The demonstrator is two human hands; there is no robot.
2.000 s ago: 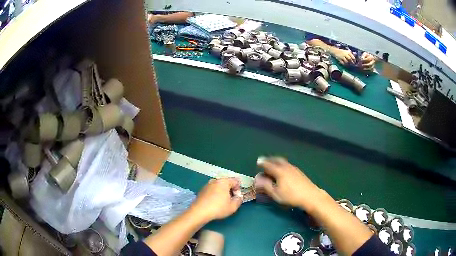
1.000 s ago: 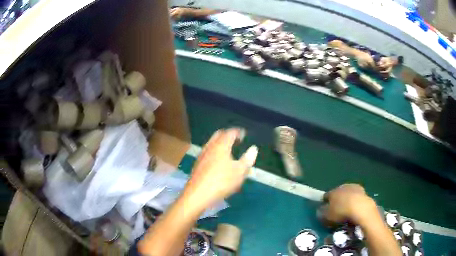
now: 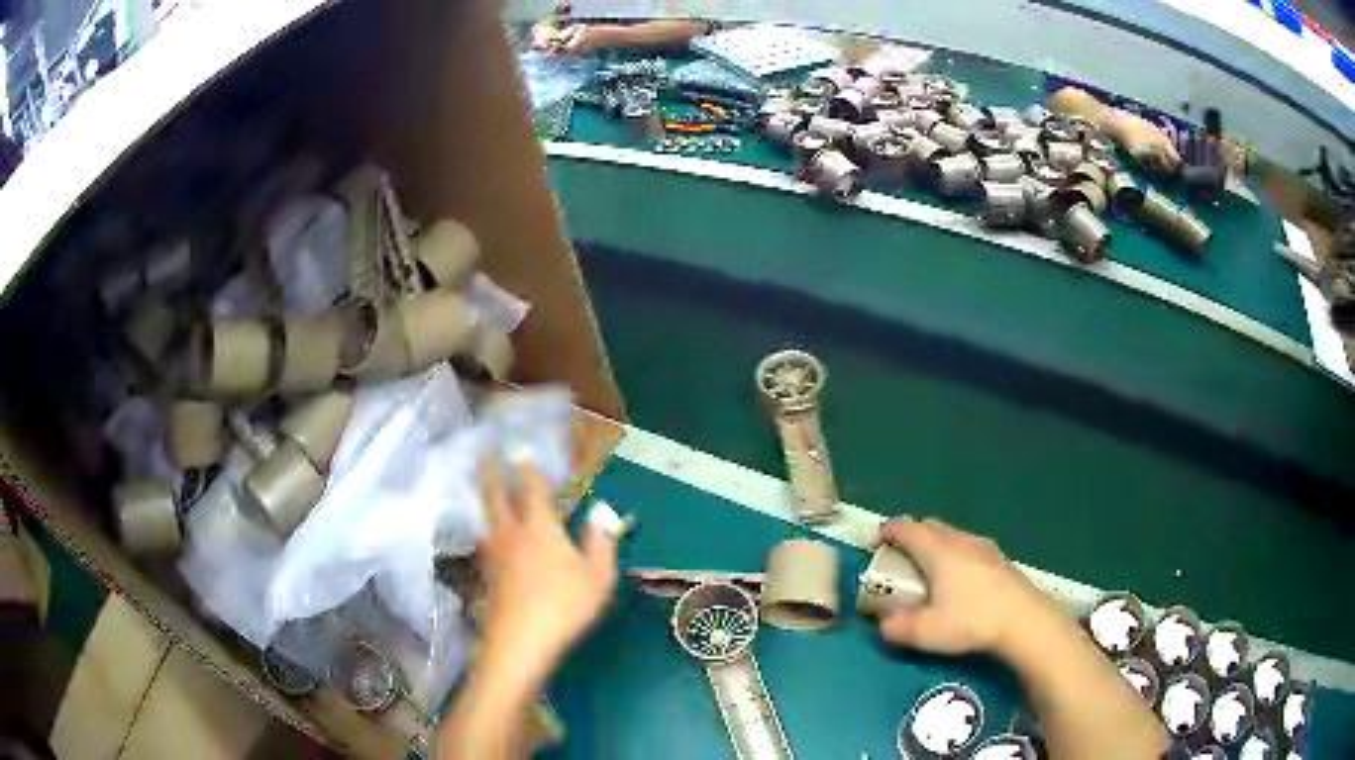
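My right hand (image 3: 951,587) is shut on a taupe round cup (image 3: 895,576) over the front bench. Just left of it a handled housing (image 3: 803,584) lies on its side, its handle pointing left. Another housing (image 3: 716,624) lies below it, spoked grille up, handle toward me. My left hand (image 3: 538,557) is at the mouth of the carton, fingers spread, over the white wrapping sheet (image 3: 364,512); it is slightly blurred and I see nothing held in it. A joined unit (image 3: 803,438) lies on the green belt, round head away from me.
The large carton (image 3: 572,305) stands at left with many housings inside. Round cups with white inserts (image 3: 947,719) stand in rows at lower right. Across the belt lie a pile of taupe parts (image 3: 1003,156) and small orange fittings (image 3: 699,128). Another person's hands show at the far bench.
My left hand has moved back to the carton. Two handled housings now lie on the bench before me. My right hand has brought a cup left from the rows. The view has shifted.
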